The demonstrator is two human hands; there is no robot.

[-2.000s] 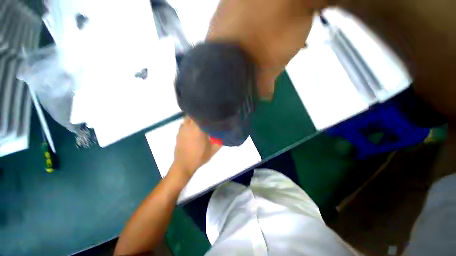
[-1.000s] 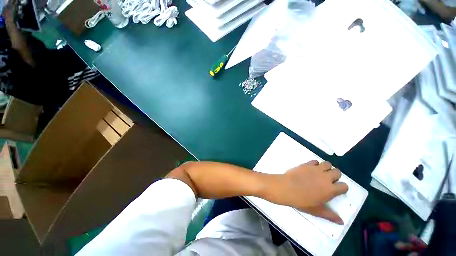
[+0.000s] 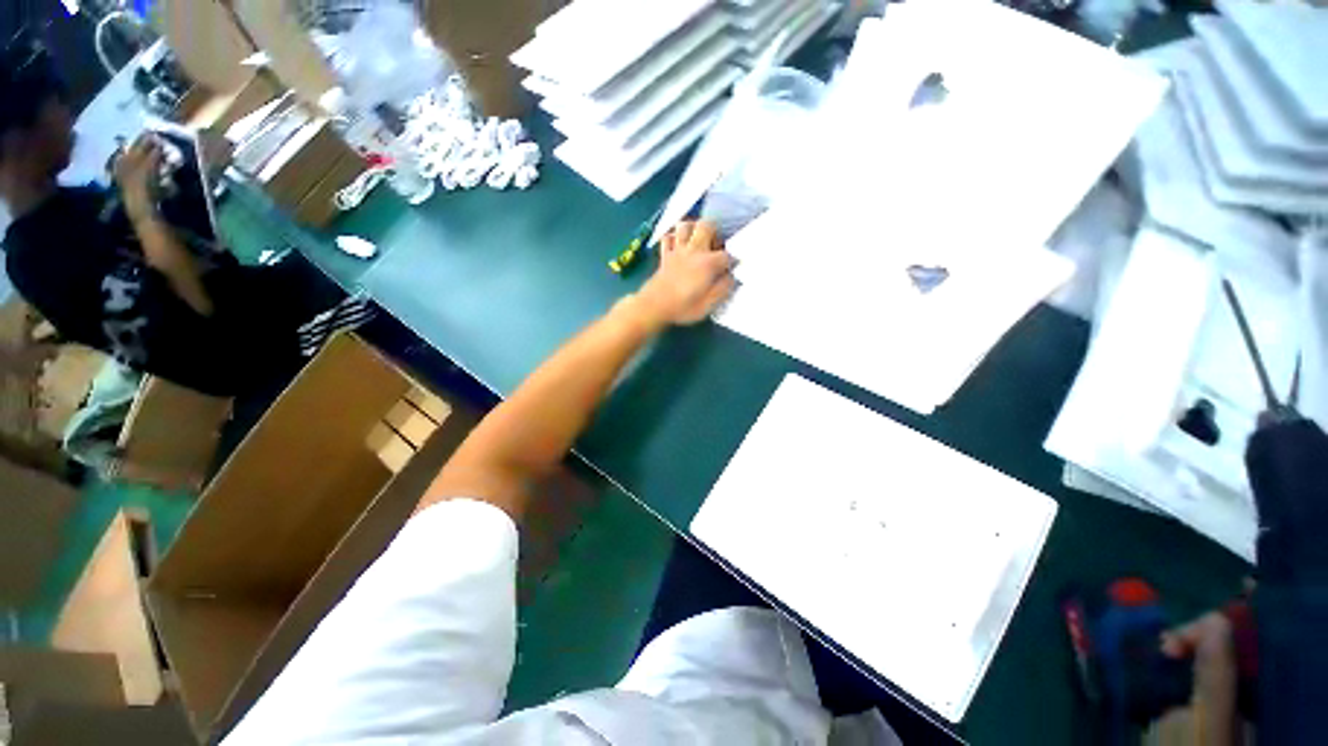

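Observation:
The white panel housing lies flat at the near table edge, with small holes showing. My left hand reaches over the table beside the cover plates, its fingertips at the crumpled plastic bag. Whether it pinches anything is hidden, and no loose screws can be made out. My right hand, partly seen at the lower right, grips the cordless drill driver. The long thin driver bit points up and away, over the wrapped panels. The green-handled screwdriver lies just left of my left hand.
Cover plates are stacked behind the housing. Wrapped panels lie at the right, stacked white panels at the back. White cable bundles lie back left. An open carton stands below the table, left. Another person sits far left.
My left hand has left the housing and moved forward to the bag, where the screw pile showed earlier. The drill and my right hand show more fully at the right; the housing lies uncovered.

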